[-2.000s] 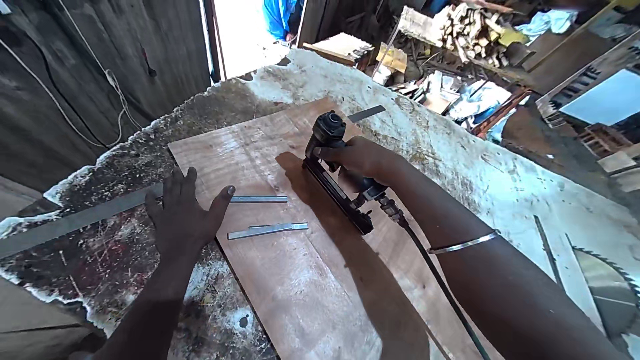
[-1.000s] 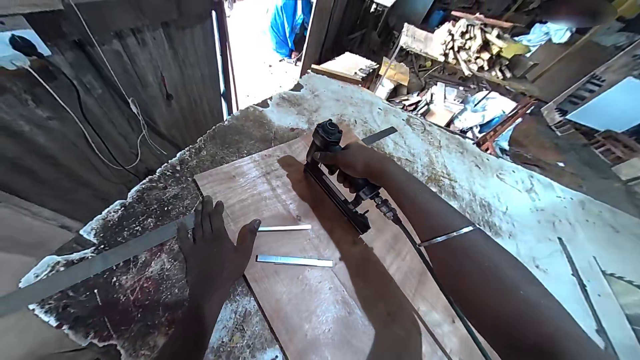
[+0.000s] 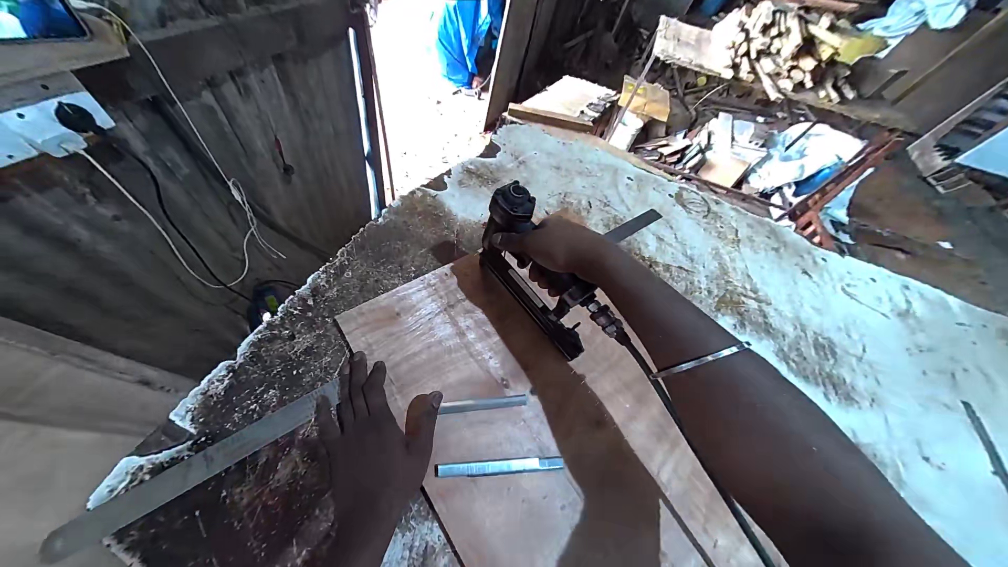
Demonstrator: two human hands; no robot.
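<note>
My right hand (image 3: 559, 252) grips the handle of a black pneumatic nailer (image 3: 531, 303), whose nose end is near the far edge of a brown wooden panel (image 3: 409, 315). An air hose (image 3: 669, 394) runs from its handle under my forearm. My left hand (image 3: 374, 441) lies with fingers spread at the panel's left edge, holding nothing. A long flat metal strip (image 3: 197, 468) extends to the left from under it; another strip end (image 3: 636, 225) shows beyond the panel. Two strips of metallic fasteners, one nearer (image 3: 500, 467) and one farther (image 3: 484, 404), lie on the panel.
The worktable (image 3: 835, 315) has a worn, pale and dark surface with a ragged left edge. A plug (image 3: 76, 116) sits in a wall socket, with cables hanging at the left. Stacked wood (image 3: 780, 47) and scraps (image 3: 720, 150) lie behind the table. A thin dark strip (image 3: 984, 441) is at the right.
The nailer, my right hand and the panel have shifted toward the table's left edge. The two fastener strips, close together two seconds ago, now lie farther apart.
</note>
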